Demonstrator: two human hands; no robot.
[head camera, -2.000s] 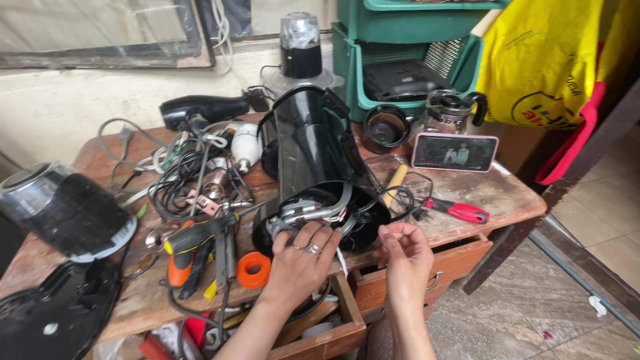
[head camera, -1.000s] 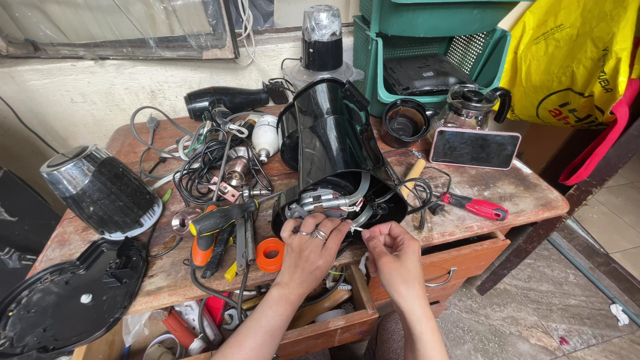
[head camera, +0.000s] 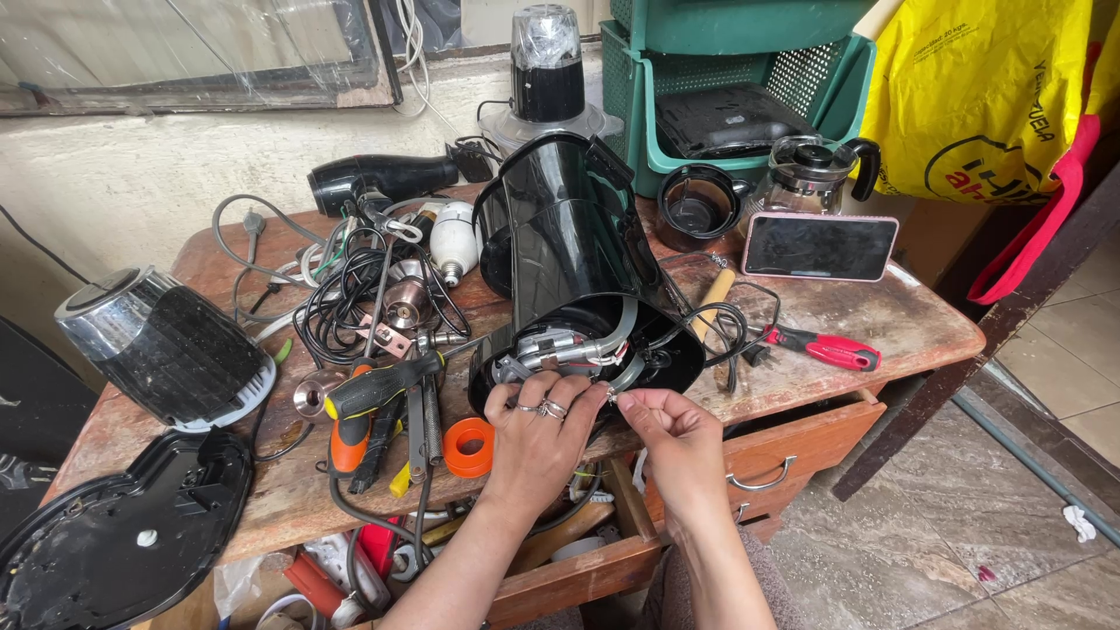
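A black coffee maker body (head camera: 573, 227) lies on its side on the worn wooden table, its open base facing me. Inside show a metal heating element (head camera: 560, 350), a clear hose (head camera: 628, 325) and thin wires. My left hand (head camera: 544, 420), with rings, is at the lower rim of the opening, thumb and forefinger pinched together. Its fingertips nearly meet those of my right hand (head camera: 674, 429). Between them is a small whitish piece (head camera: 611, 394), apparently a wire end. The right thumb and forefinger pinch it; how firmly the left fingers hold it is unclear.
Screwdrivers (head camera: 385, 385), pliers and an orange tape roll (head camera: 469, 447) lie left of my hands. Tangled cords (head camera: 350, 293), a bulb (head camera: 454, 241) and a black base cover (head camera: 131, 525) are farther left. A red-handled screwdriver (head camera: 822, 347) and propped phone (head camera: 820, 246) are right. An open drawer (head camera: 586, 577) sits below.
My right hand has come in closer to the left hand, where two seconds ago a wider space lay between them. The phone's lit picture has gone dark. The view has shifted somewhat.
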